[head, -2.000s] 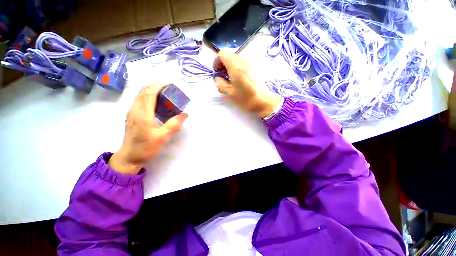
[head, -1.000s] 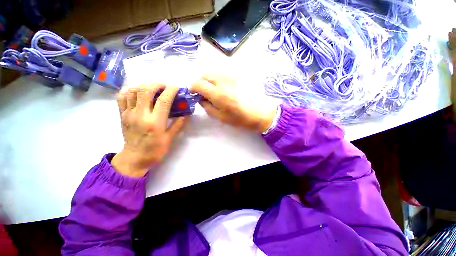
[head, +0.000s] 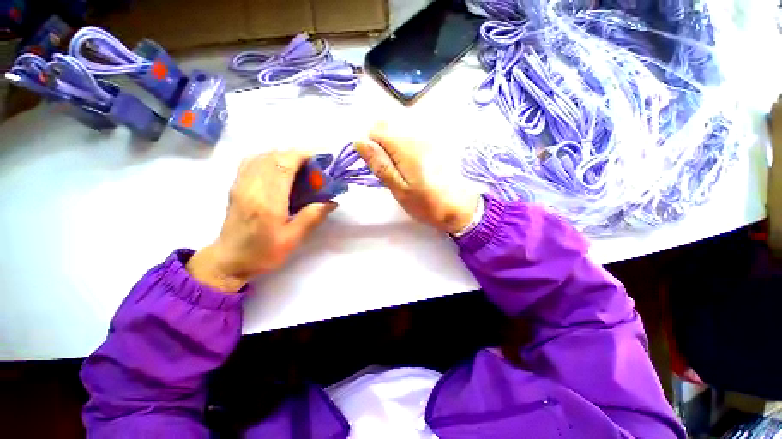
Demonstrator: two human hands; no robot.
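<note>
My left hand (head: 266, 210) grips a small blue-purple printed box (head: 314, 182) with an orange-red spot, above the white table. A looped lilac cable (head: 350, 165) sticks out of the box's right end. My right hand (head: 410, 178) has its thumb and fingers at the cable's loops, just right of the box. The part of the cable inside the box is hidden.
Filled boxes with cable loops (head: 129, 77) stand at the far left. Loose lilac cables (head: 296, 64) lie behind my hands, beside a black smartphone (head: 423, 51). A large cable pile (head: 557, 111) under clear plastic lies right. A cardboard flap (head: 231, 21) lies along the far edge.
The single cable bundle beside the phone was picked up by my right hand and now sits partly in the held box. My right hand has moved from the phone towards my left.
</note>
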